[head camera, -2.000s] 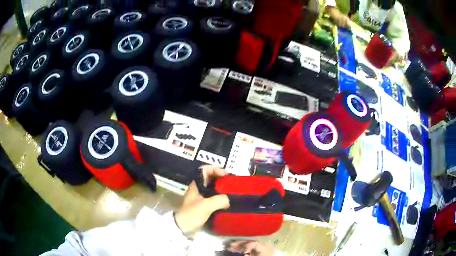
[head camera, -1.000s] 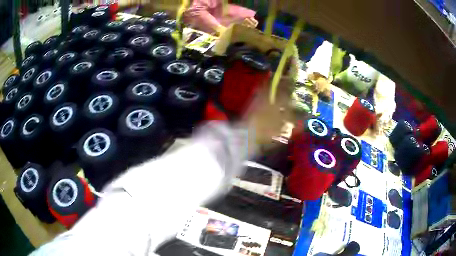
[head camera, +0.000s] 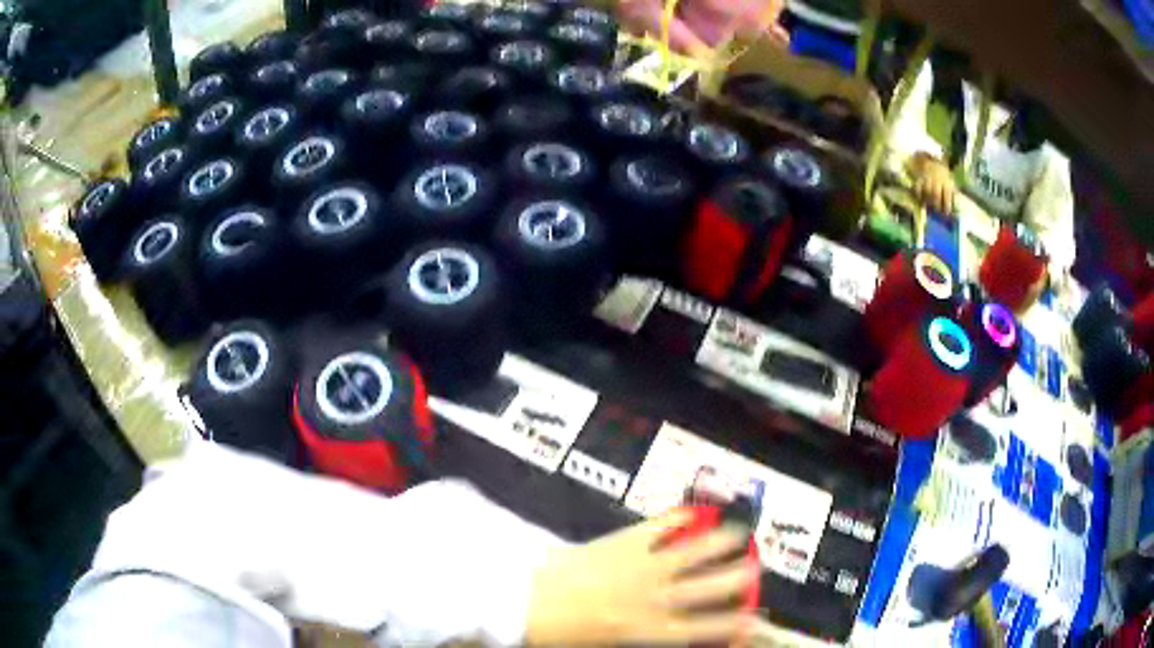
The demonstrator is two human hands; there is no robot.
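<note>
My left hand (head camera: 652, 589), bare and slightly blurred, reaches in from the lower left in a white sleeve. Its fingers are closed over a red portable speaker (head camera: 749, 572) low over the printed sheet; the hand hides much of the speaker, and a dark part shows at its top. My right hand is not in view. Several red speakers with lit rings stand together at right, including a front one with a cyan ring (head camera: 905, 386). Another ring there glows purple.
Black speakers (head camera: 443, 209) stand in rows at left. A red speaker (head camera: 361, 424) stands beside my sleeve; another (head camera: 734, 247) stands further back. A hammer (head camera: 958, 582) lies on the blue-white sheet at right. An open cardboard box (head camera: 810, 76) and other workers' hands are at the back.
The lit group at right has grown from two red speakers to three. My left hand, blurred over the back of the bench one second ago, is now low in front on a red speaker. The view has shifted.
</note>
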